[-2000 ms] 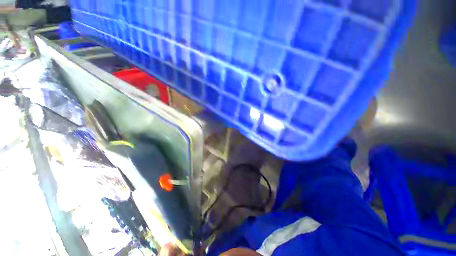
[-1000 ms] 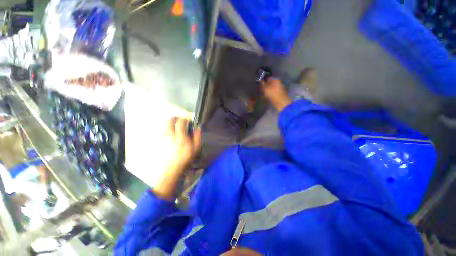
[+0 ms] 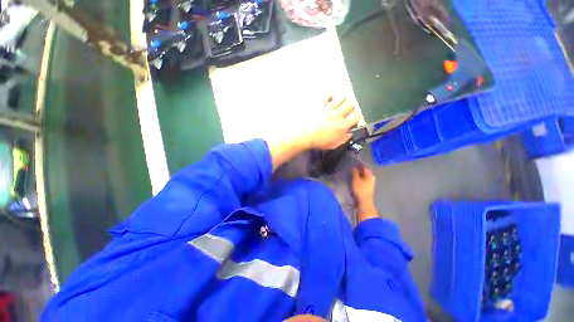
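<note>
A black piece with a small silvery part [image 3: 357, 147], perhaps a black plastic housing, is at the bench edge between my hands. My left hand [image 3: 338, 124] is over the right edge of the white work sheet [image 3: 270, 94], fingers on the sheet and the black piece just beside its fingertips; its grip is hidden. My right hand [image 3: 363, 183] is below the bench edge, fingertips just short of the black piece; whether it touches or holds anything is unclear. More dark material shows under my left wrist, blurred.
Rows of black units with blue pieces [image 3: 220, 33] stand beyond the sheet, near a clear bag of reddish wires [image 3: 315, 9]. The soldering gun [image 3: 462, 69] lies at the bench's right corner beside a blue crate [image 3: 522, 69]. A blue bin [image 3: 456, 258] holding black parts stands right.
The view has swung from the crate and bench corner to the sheet and my lap. My right hand and the black piece are now close to my left hand at the sheet's edge.
</note>
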